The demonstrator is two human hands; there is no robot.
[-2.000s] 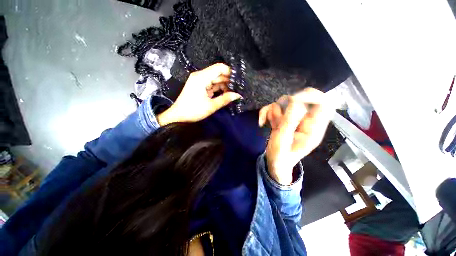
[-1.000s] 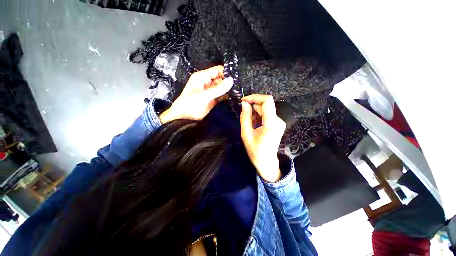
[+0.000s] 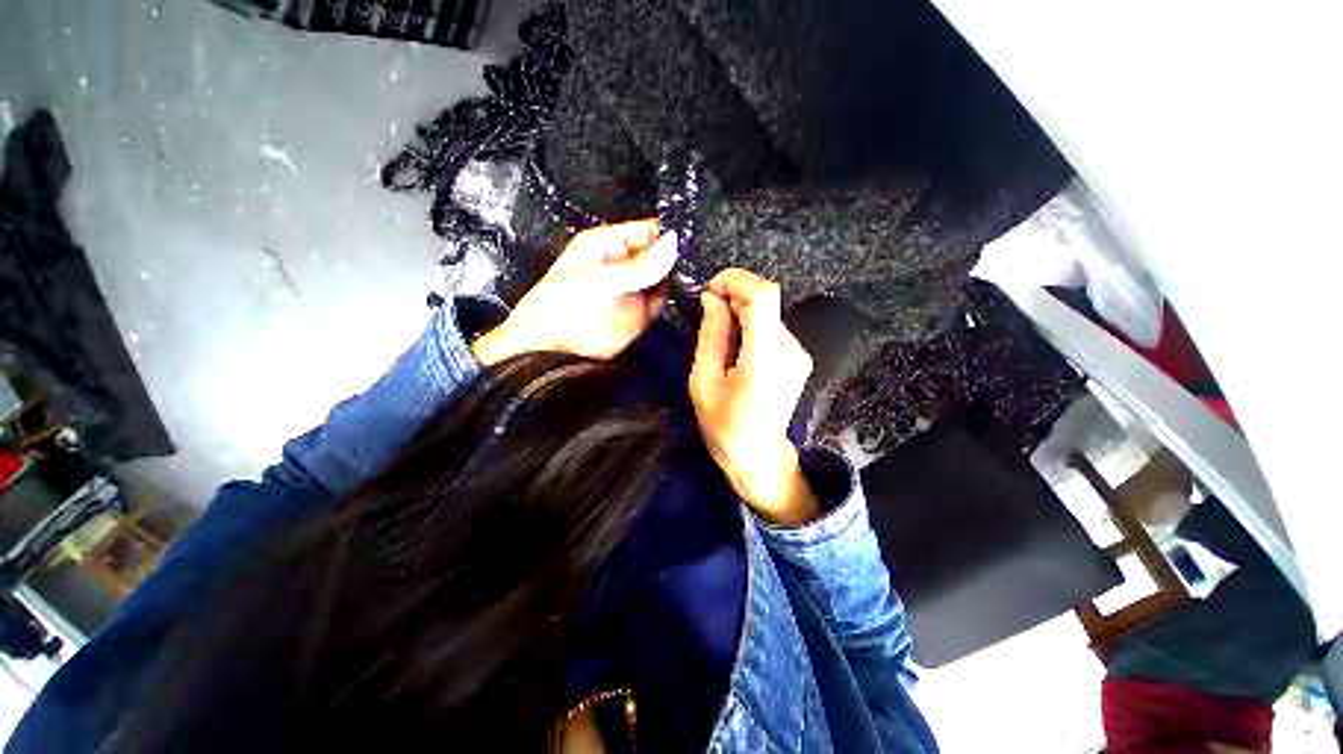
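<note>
A narrow black beaded trim [image 3: 679, 206] with white and purple glints lies along the edge of the dark grey nubby garment [image 3: 825, 243]. My left hand [image 3: 589, 290] pinches the trim and cloth edge from the left, thumb on top. My right hand [image 3: 748, 376] is just right of it, thumb and index finger pinched together at the trim's lower end. A needle or thread between those fingertips is too fine to make out. The loose length of trim [image 3: 508, 96] lies in a tangled heap at the upper left of the garment.
A crumpled clear plastic bag [image 3: 486, 192] lies by the trim heap. A white table [image 3: 1178, 162] runs along the right. Black glittery cloth [image 3: 957, 368] and a dark flat seat-like surface [image 3: 987, 545] are at right. Part of another person [image 3: 1193, 648] shows lower right. Dark cloth [image 3: 67, 295] hangs at left.
My right hand was raised and apart at first, then came in to the trim with a thin glint at its fingertips. It now sits slightly further left and lower. My left hand still pinches the trim.
</note>
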